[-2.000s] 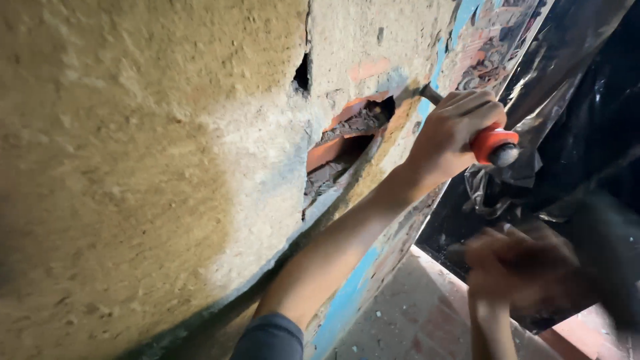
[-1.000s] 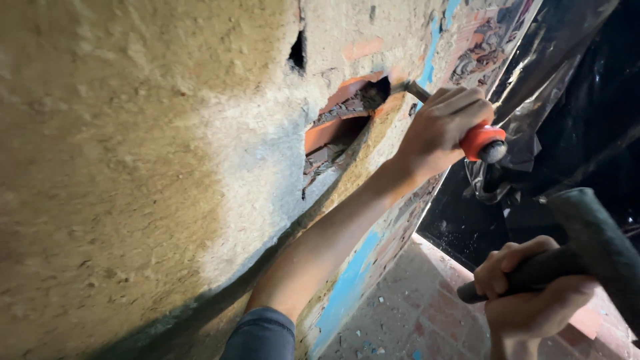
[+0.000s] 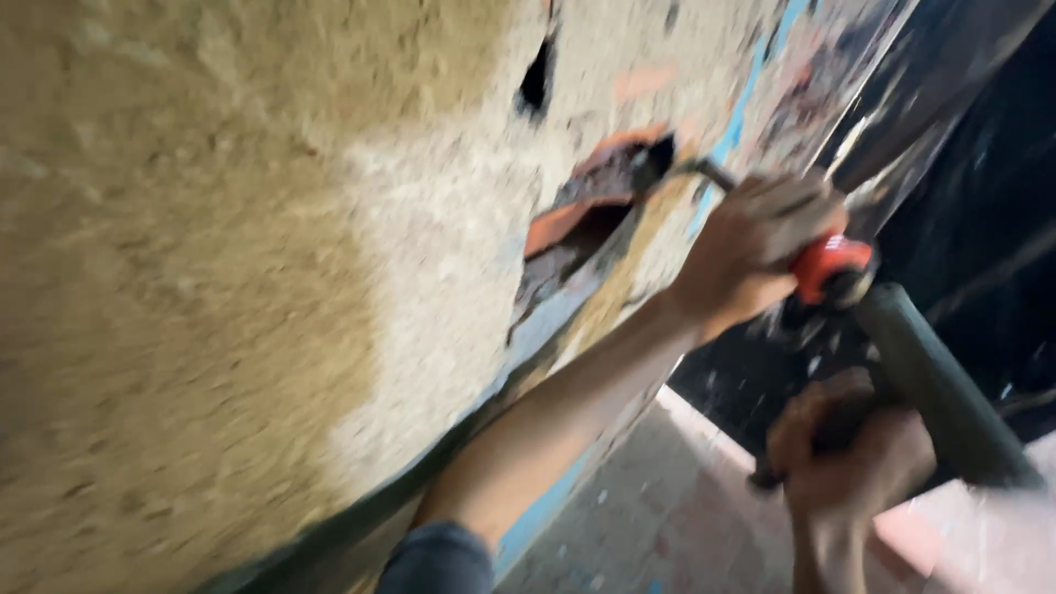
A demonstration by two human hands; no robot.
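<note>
My left hand grips a chisel by its handle with an orange-red guard. The chisel's tip rests at the right end of a ragged hole in the plastered wall, where broken red hollow brick shows. Below it, my right hand is closed around the dark handle of a heavy hammer. The hammer's head is close to the chisel's butt end; motion blur hides whether they touch.
A smaller dark gap opens in the wall above the hole. Dark plastic sheeting hangs at the right. Small debris lies on the tiled floor. Blue paint marks the wall beyond the chisel.
The hammer in my right hand has come up to the chisel's butt from lower right, where it was a second ago. My left hand still holds the chisel at the hole's right end.
</note>
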